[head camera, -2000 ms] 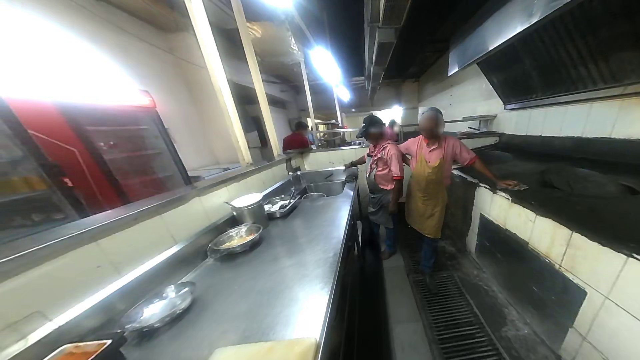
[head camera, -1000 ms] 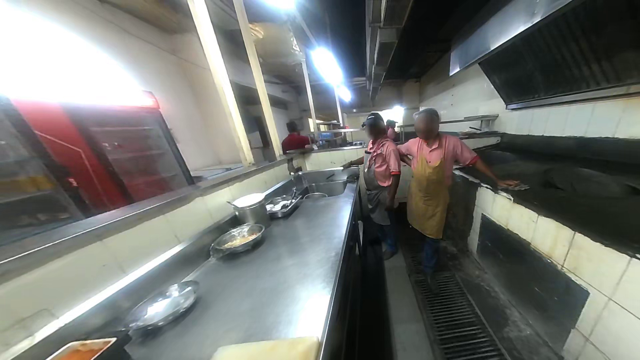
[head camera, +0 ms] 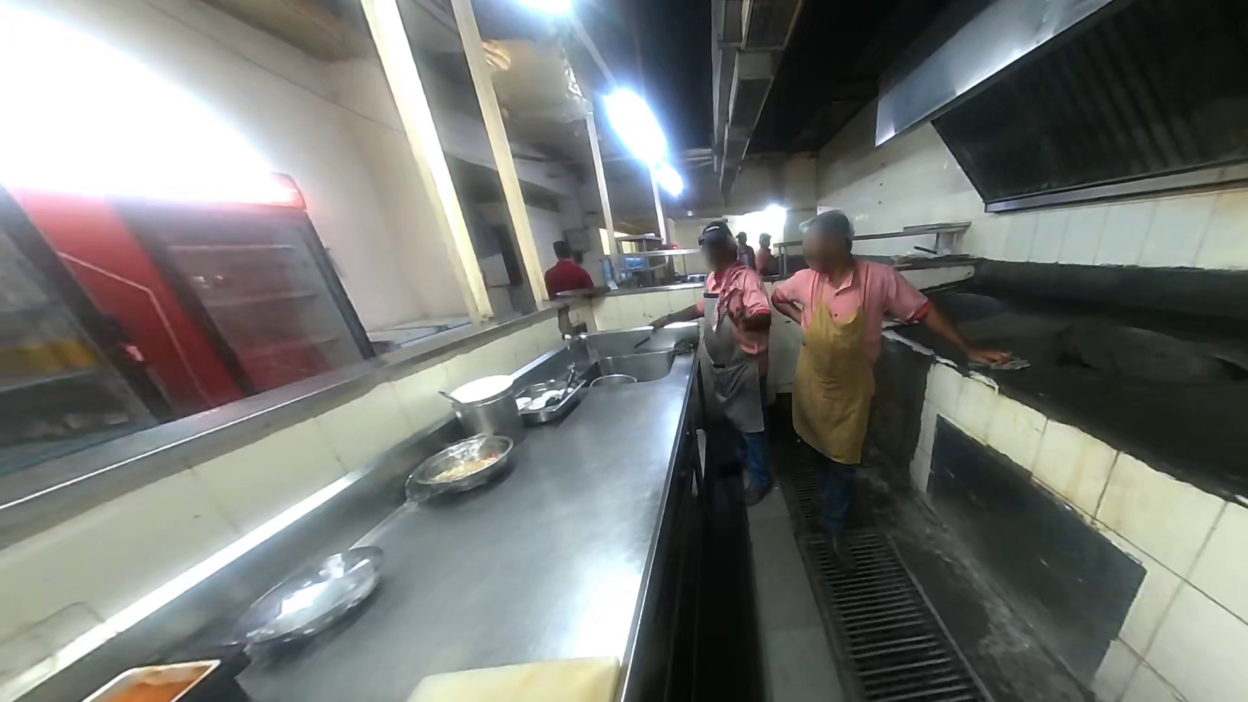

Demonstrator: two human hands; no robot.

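Observation:
Neither my left hand nor my right hand shows in the head view. Below me runs a stainless steel counter (head camera: 507,546). A pale cutting board (head camera: 526,682) lies at its near edge, and a container of orange-red food (head camera: 156,682) stands at the lower left. Along the left side are a shiny metal bowl (head camera: 317,595), a bowl with pale food (head camera: 468,466), a metal pot with white contents (head camera: 487,409) and a tray with utensils (head camera: 551,398). A sink (head camera: 634,363) is at the far end.
Two people in aprons, one grey (head camera: 726,361) and one mustard (head camera: 834,380), stand right of the counter. The second rests a hand on a dark cooking range (head camera: 1102,341). A floor grating (head camera: 897,614) runs between. Red glass-door refrigerators (head camera: 244,292) stand beyond the left ledge; more people are farther back.
The person in the grey apron has brought the near arm up in front of the chest; it hung lower before. The bowls and the pot have not moved.

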